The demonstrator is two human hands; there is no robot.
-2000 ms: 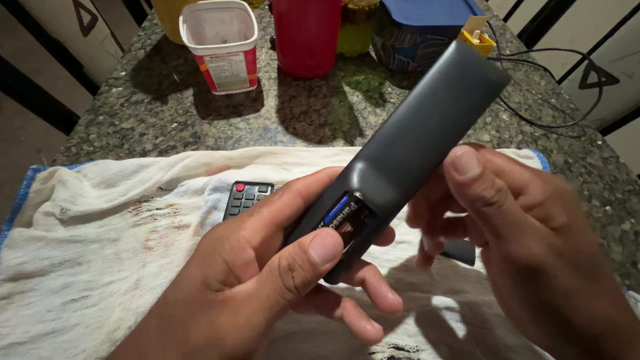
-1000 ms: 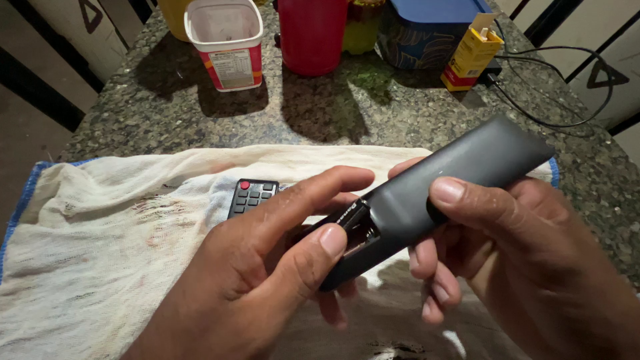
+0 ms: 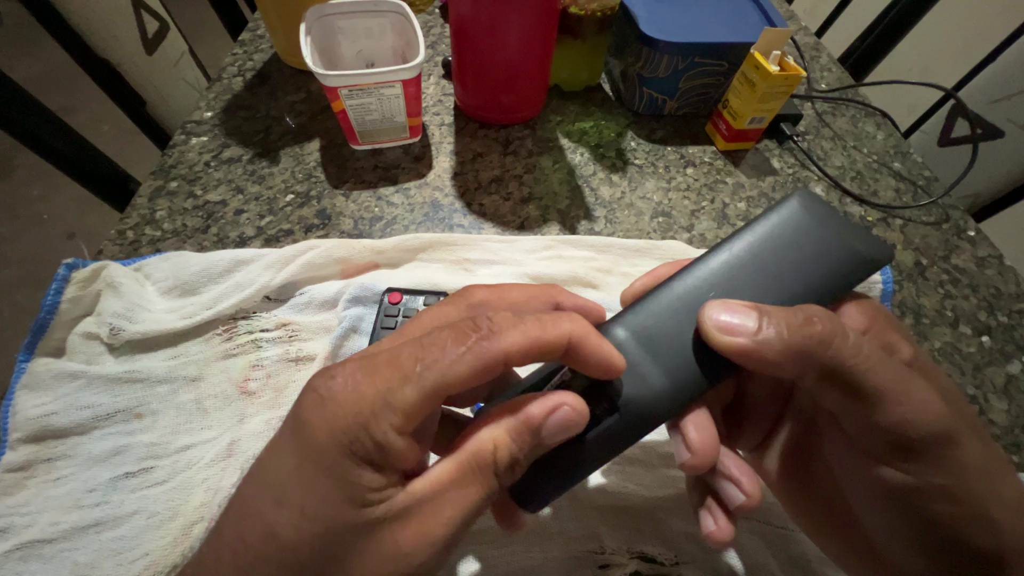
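A black remote control (image 3: 680, 328) is held back side up, tilted with its far end to the upper right. My right hand (image 3: 848, 392) grips its far part, thumb on the back and fingers underneath. My left hand (image 3: 432, 400) is at the near end, with thumb and fingertips at the uncovered battery compartment (image 3: 596, 396). The fingers shade the compartment, so its contents are hard to make out. Partly behind my left hand, a second, smaller remote control (image 3: 398, 310) with a red button lies on a white cloth (image 3: 200, 360) with blue edging.
On the granite tabletop (image 3: 264, 200) stand a white and red plastic tub (image 3: 372, 88), a red container (image 3: 504, 60), a blue-lidded container (image 3: 688, 56) and an opened yellow carton (image 3: 752, 100). A black cable (image 3: 848, 196) loops at the right. Chairs flank the table.
The held remote control has tilted lower toward the right. My right hand, beside it with fingers loose two seconds ago, now grips it. My left fingers have moved over the battery compartment.
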